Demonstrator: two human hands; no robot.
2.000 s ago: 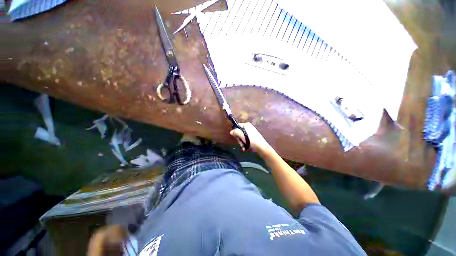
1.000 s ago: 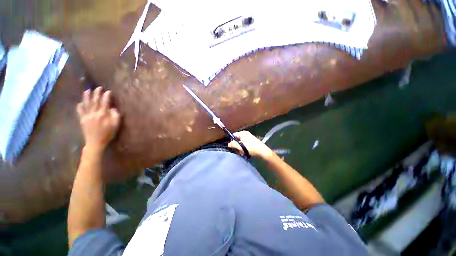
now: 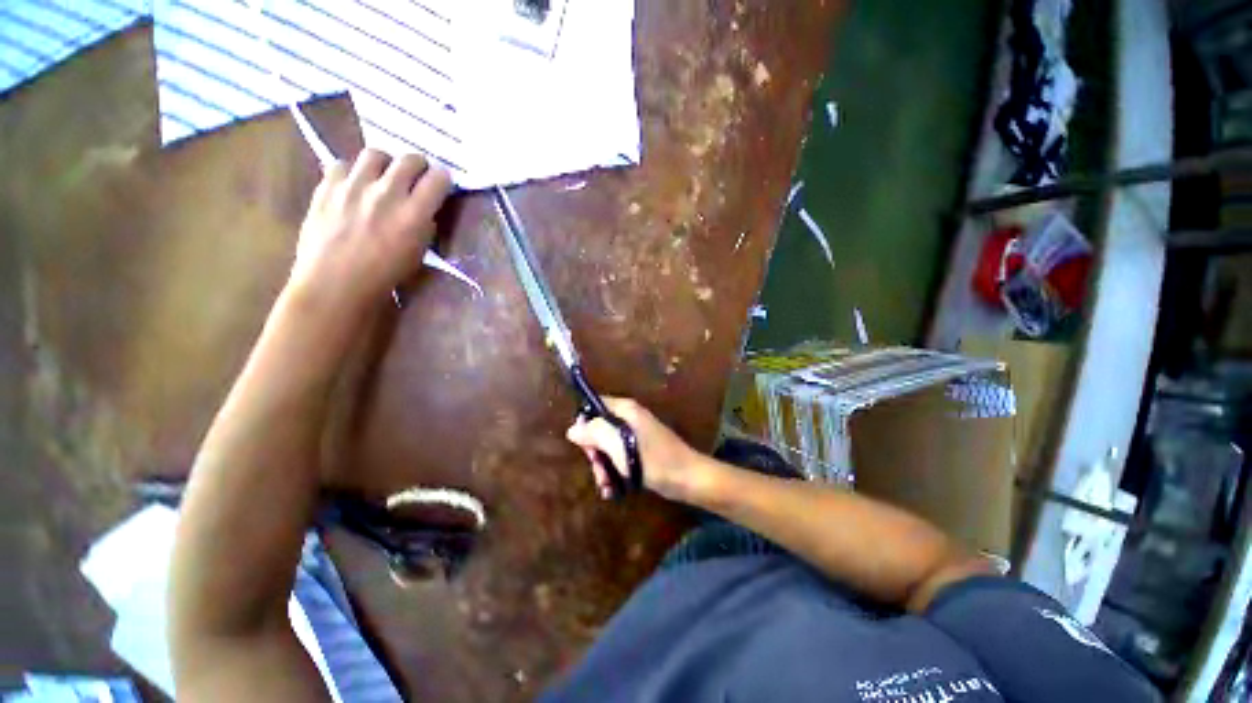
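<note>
My right hand point(image 3: 618, 446) holds fabric shears point(image 3: 533, 282) by their black handles. The blades look closed, and their tip is at the lower edge of the white paper pattern point(image 3: 542, 117). Striped fabric point(image 3: 309, 55) lies left of the pattern and joins it. My left hand point(image 3: 368, 220) rests with its fingertips on the lower fabric edge, next to a thin white offcut strip point(image 3: 313, 135). Whether it grips the strip cannot be told. A metal weight point(image 3: 533, 11) on the pattern is cut off by the top edge.
A second pair of shears point(image 3: 426, 529) lies on the brown table point(image 3: 645, 261), partly behind my left arm. White and striped cut pieces point(image 3: 137, 577) lie at lower left. A cardboard box point(image 3: 927, 446) and shelving point(image 3: 1126, 316) stand right of the table, over a green floor point(image 3: 879, 179).
The view has turned. The pattern now shows at upper left. My left hand has moved from the second shears to the fabric edge. The shears in my right hand now reach the pattern's edge.
</note>
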